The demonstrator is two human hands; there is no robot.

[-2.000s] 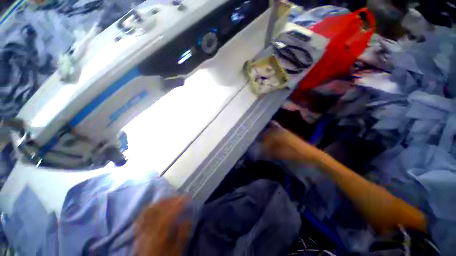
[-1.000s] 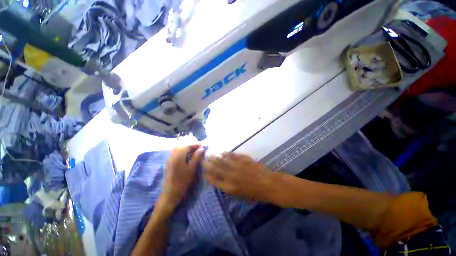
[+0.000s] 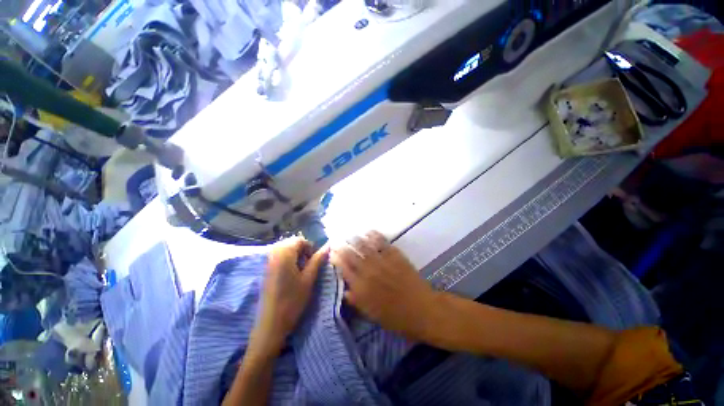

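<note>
The blue striped garment (image 3: 238,317) lies bunched over the front of the machine table and hangs off its edge. The white sewing machine (image 3: 317,135) with "JACK" lettering stands above it. My left hand (image 3: 290,281) pinches the garment's edge with thumb and finger just below the left end of the machine head. My right hand (image 3: 377,277) lies close beside it on the right, with its fingertips on the same edge. The needle and presser foot are hidden in glare and behind the fingertips.
A yellowish tray (image 3: 562,131) with small white pieces sits at the right, beside black-handled scissors (image 3: 655,91). A printed ruler (image 3: 516,226) runs along the table's front edge. A dark green tube (image 3: 63,99) reaches in from the left. Heaps of blue cloth (image 3: 163,67) lie behind the machine.
The view has swung from the earliest frame and steadied. Both hands have come together at the garment's edge under the machine head. Since one second ago they have shifted only slightly.
</note>
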